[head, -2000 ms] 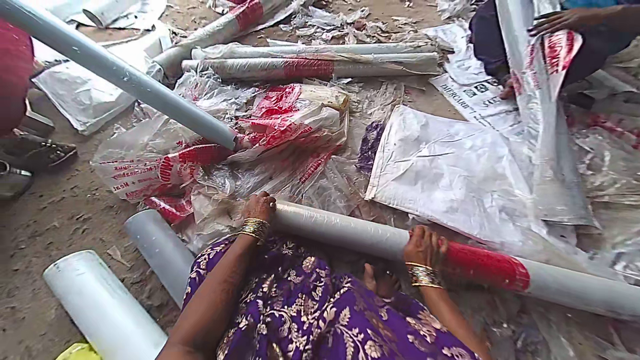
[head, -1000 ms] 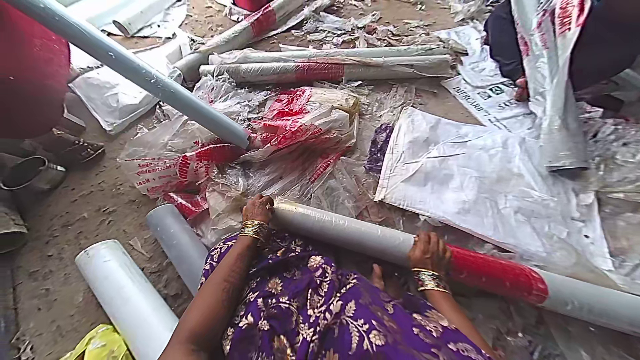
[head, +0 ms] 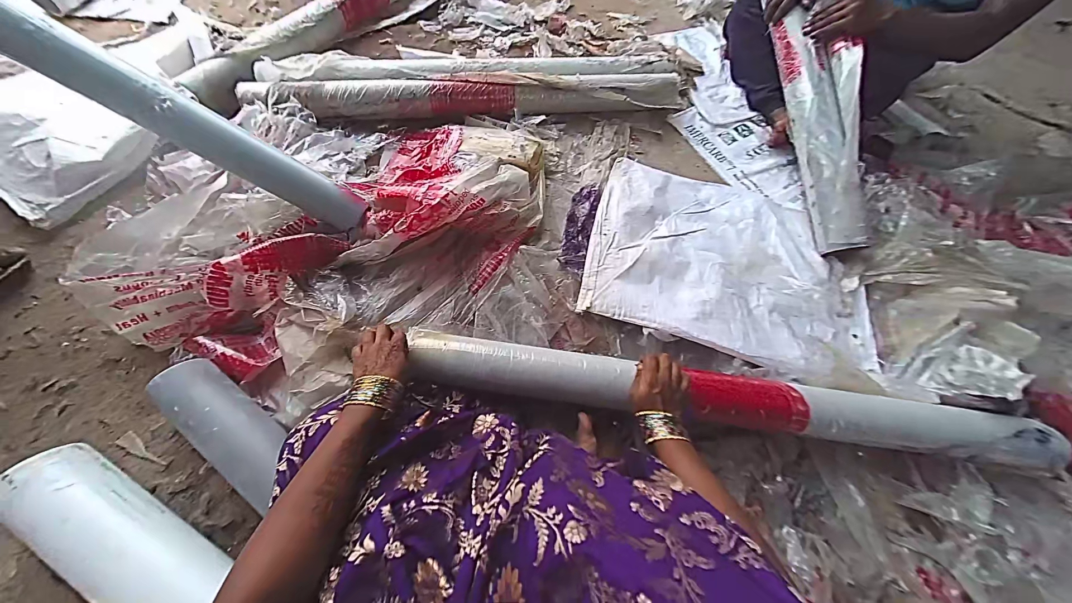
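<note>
A long grey plastic-wrapped pipe (head: 536, 373) with a red printed band lies across in front of my lap, its right end a little lower in the view. My left hand (head: 381, 356) grips its left end, fingers over the top. Just left of the red band, my right hand (head: 659, 385) is closed over the pipe; its thumb is hidden. Crumpled clear film with red print (head: 419, 201) lies beyond my left hand. A flat white woven sack (head: 703, 260) rests on the ground past my right hand.
A grey pipe (head: 201, 134) slants in from the upper left. Two wrapped pipes (head: 469, 94) lie at the back. Pipe ends (head: 109, 519) sit at lower left. At upper right, a person's hands hold an upright wrapped pipe (head: 825, 151). Film scraps (head: 946, 318) cover the right side.
Both hands keep their places on the pipe. At upper right, the co-worker's upright wrapped pipe has shifted a little and both their hands now show on it. The view has turned somewhat.
</note>
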